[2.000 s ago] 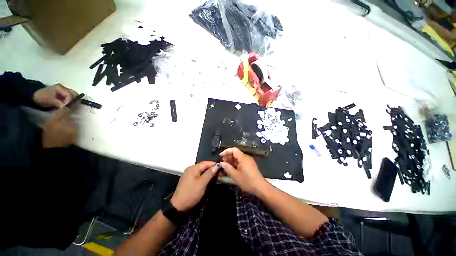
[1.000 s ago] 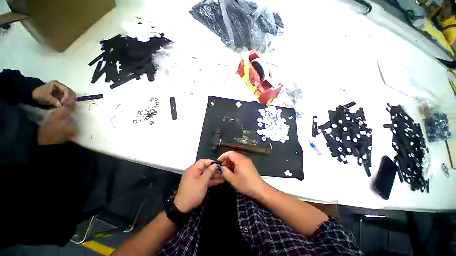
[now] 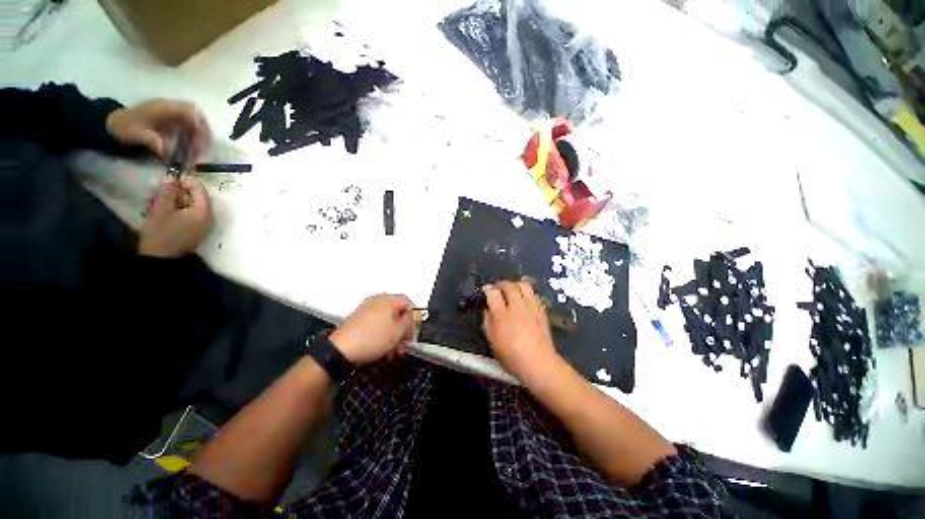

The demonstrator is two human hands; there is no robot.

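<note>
My left hand [image 3: 380, 326] is at the near left edge of the black mat [image 3: 593, 350], fingers closed on a thin dark piece [image 3: 418, 309], mostly hidden. My right hand [image 3: 519, 326] is palm down over the middle of the mat, its fingertips at a small dark thing [image 3: 473, 301]. Whether it grips that thing cannot be told. A brownish dark bar [image 3: 559, 317] shows just right of my right hand, partly covered by it. A pile of small white pieces [image 3: 583, 272] lies on the mat's right part.
Black strap heap [image 3: 309, 101] at back left; lone black tab [image 3: 389, 213] left of the mat. Red-yellow dispenser [image 3: 558, 172] and plastic bag [image 3: 532, 56] behind. White-dotted tab heaps [image 3: 728, 314] [image 3: 840, 350], blue-white pen [image 3: 660, 329] and phone [image 3: 789, 405] at right. Neighbour's hands [image 3: 174, 218] at left.
My hands, together at the mat's near edge before, are now apart: the left has moved left, the right up onto the mat. The view has shifted, with table things lower at right.
</note>
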